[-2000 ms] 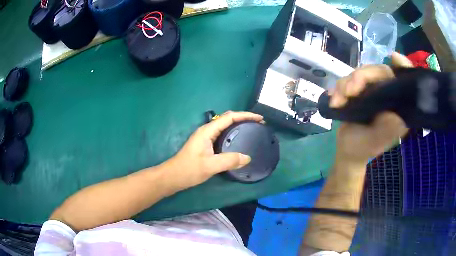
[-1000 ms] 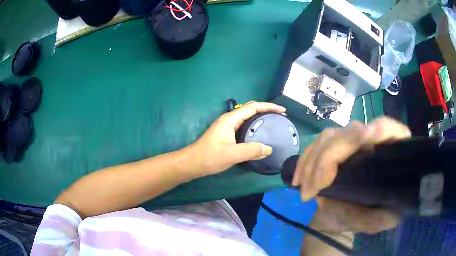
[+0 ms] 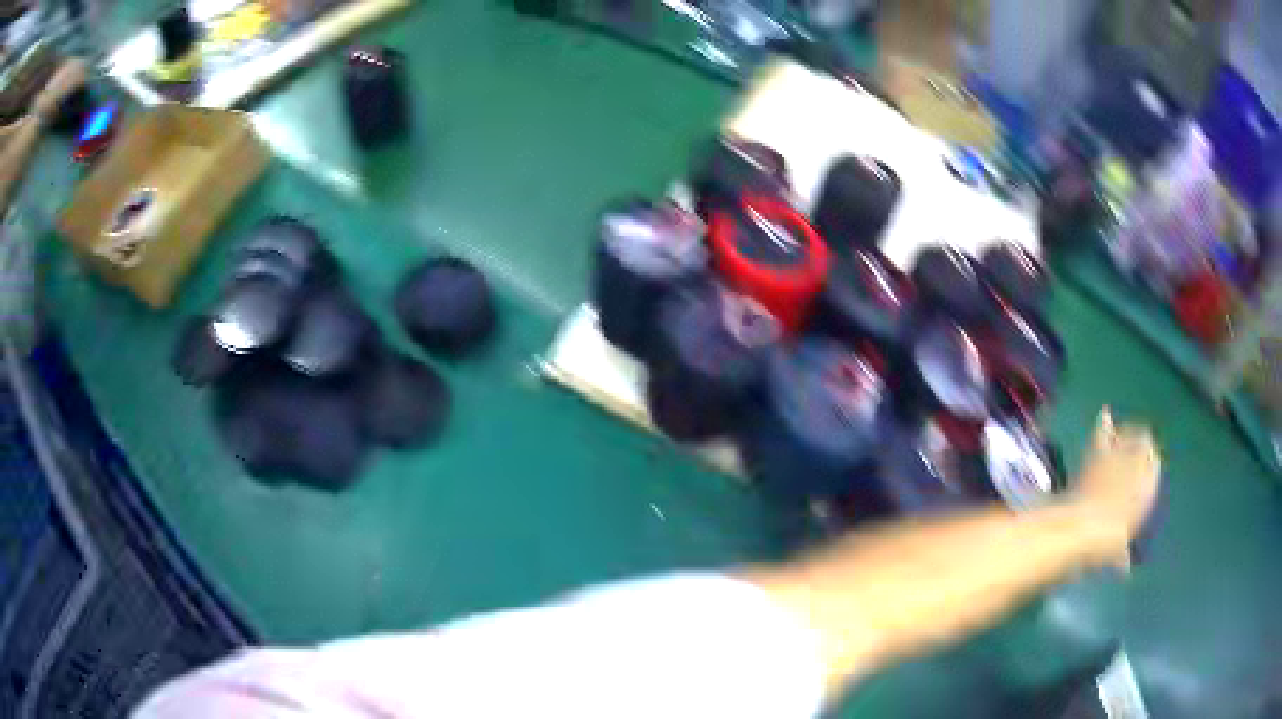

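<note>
The view is strongly blurred. My left hand (image 3: 1122, 478) is at the right, at the end of my outstretched arm, beyond the grouped housings. A dark edge shows beside its fingers, but I cannot tell whether it holds anything. Black cylindrical speaker housings (image 3: 830, 393) stand close together on a pale board (image 3: 598, 368), several with red and white wires on top. One housing is red (image 3: 769, 260). A pile of round black covers (image 3: 302, 414) lies at the left, with one cover (image 3: 446, 305) beside it. My right hand and the screwdriver are out of view.
An open brown cardboard tray (image 3: 162, 197) with a pale ring-shaped thing inside stands at the far left. A dark cylinder (image 3: 376, 99) stands at the back. Another person's arm (image 3: 35, 127) shows at the top left edge. Blurred colourful items (image 3: 1195, 225) are at the upper right.
The view has swung left, bringing in the cover pile, cardboard tray and grouped housings. The held housing, the screw feeder's front, the screwdriver and my right hand are no longer visible.
</note>
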